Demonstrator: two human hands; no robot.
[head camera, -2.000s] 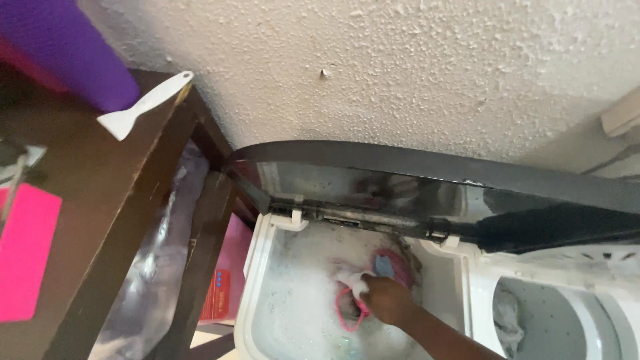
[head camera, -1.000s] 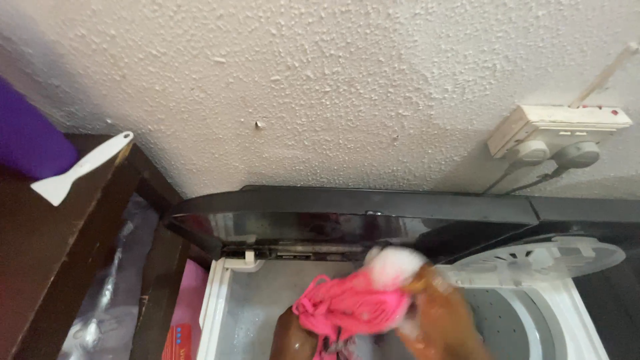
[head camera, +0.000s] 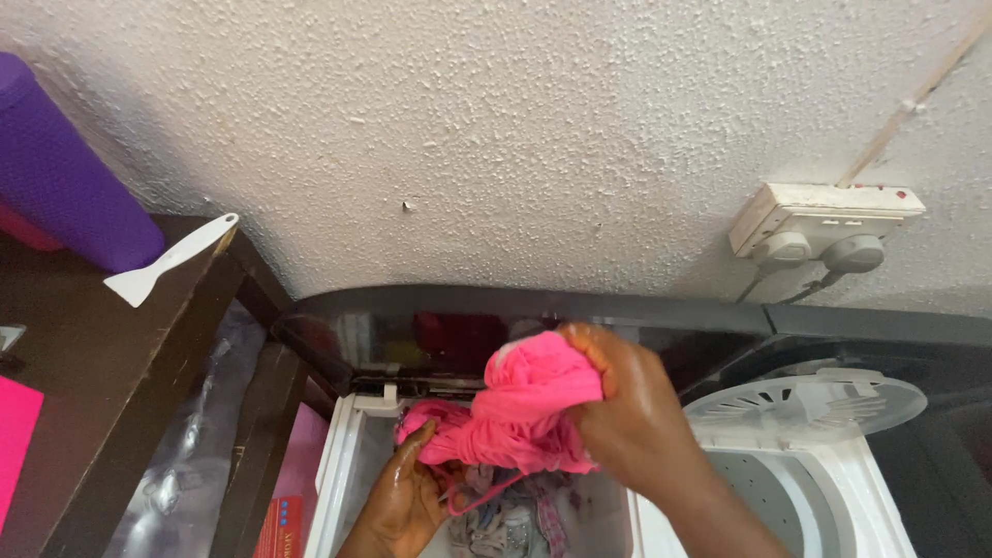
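Observation:
A wet, bunched pink cloth (head camera: 519, 418) is held above the wash tub of a twin-tub washing machine (head camera: 324, 473). My left hand (head camera: 407, 488) grips its left end, palm turned up, with a thin pink strap hanging by the fingers. The cloth's upper right part is in my right hand (head camera: 632, 403), which is wet and closed around it. Below, inside the tub, lie grey and patterned wet clothes (head camera: 511, 527), partly hidden by the cloth and hands.
The raised dark lid (head camera: 465, 325) leans near the wall. At right is the spin tub (head camera: 763, 496) with its clear inner lid (head camera: 814, 407) raised. A dark wooden table (head camera: 101, 372) at left bears a white scraper (head camera: 174, 260) and a purple roll (head camera: 70, 170). Plugs fill a wall socket (head camera: 833, 225).
Two seconds ago one hand was down in the tub at some pink and white cloth. Now both hands hold the pink cloth above the tub. The view has shifted.

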